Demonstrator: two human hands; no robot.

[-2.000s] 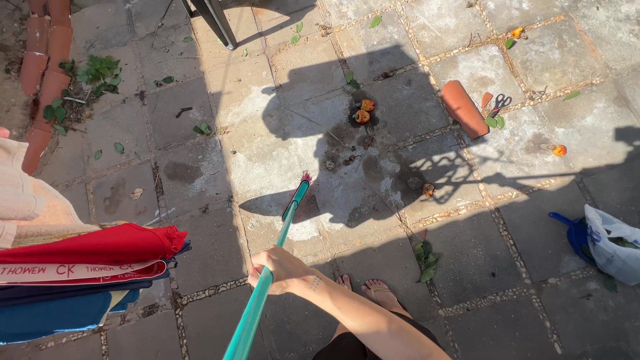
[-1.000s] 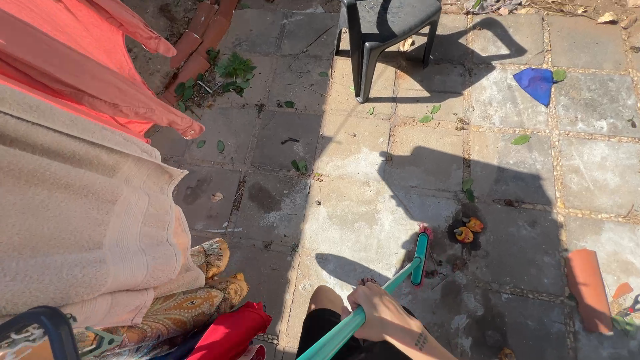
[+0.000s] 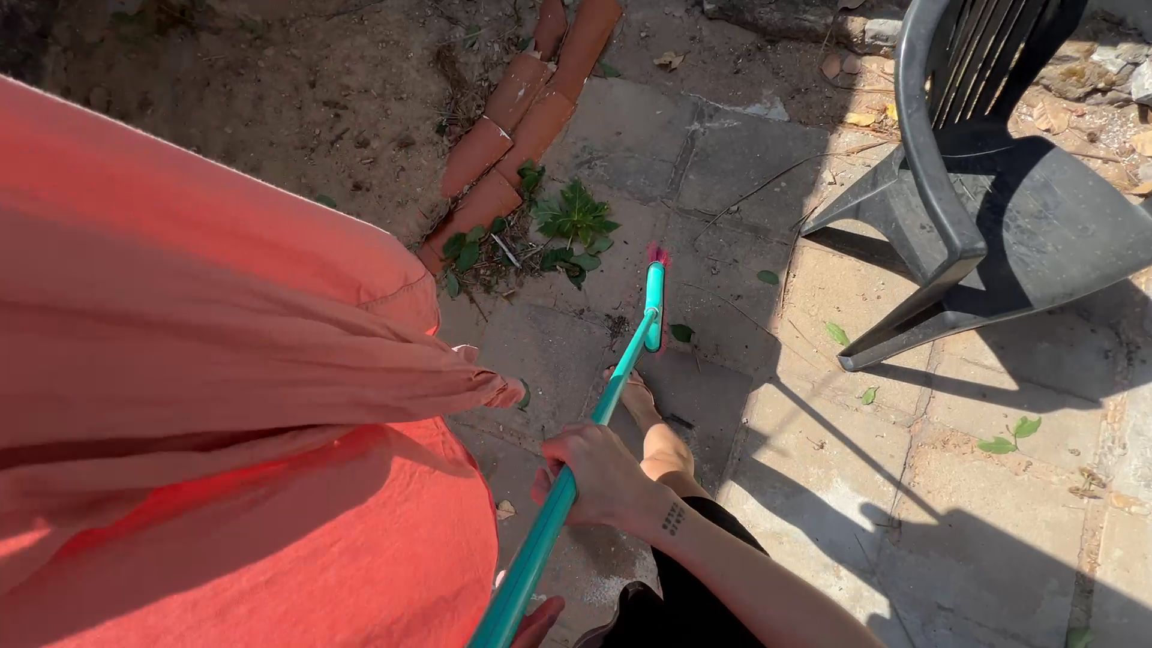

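Observation:
My right hand (image 3: 598,472) is closed around the green handle of a broom (image 3: 621,382). Low in the view, my left hand (image 3: 540,621) shows only in part, its fingers around the same handle. The broom's turquoise head (image 3: 654,306), with pink bristles, is down on the paving, just right of a heap of green leaves and twigs (image 3: 571,220). A single leaf (image 3: 681,333) lies right of the head. My bare foot and leg are just below it.
Large coral-red cloths (image 3: 270,360) hang at the left. Curved terracotta tiles (image 3: 513,126) edge bare soil behind the leaves. A dark plastic armchair (image 3: 1035,216) stands at right on stone paving (image 3: 828,450) with scattered leaves.
The broom head has moved from near the orange flowers to beside the leaf heap. Both earlier frames show the right hand on the handle. The view has swung left.

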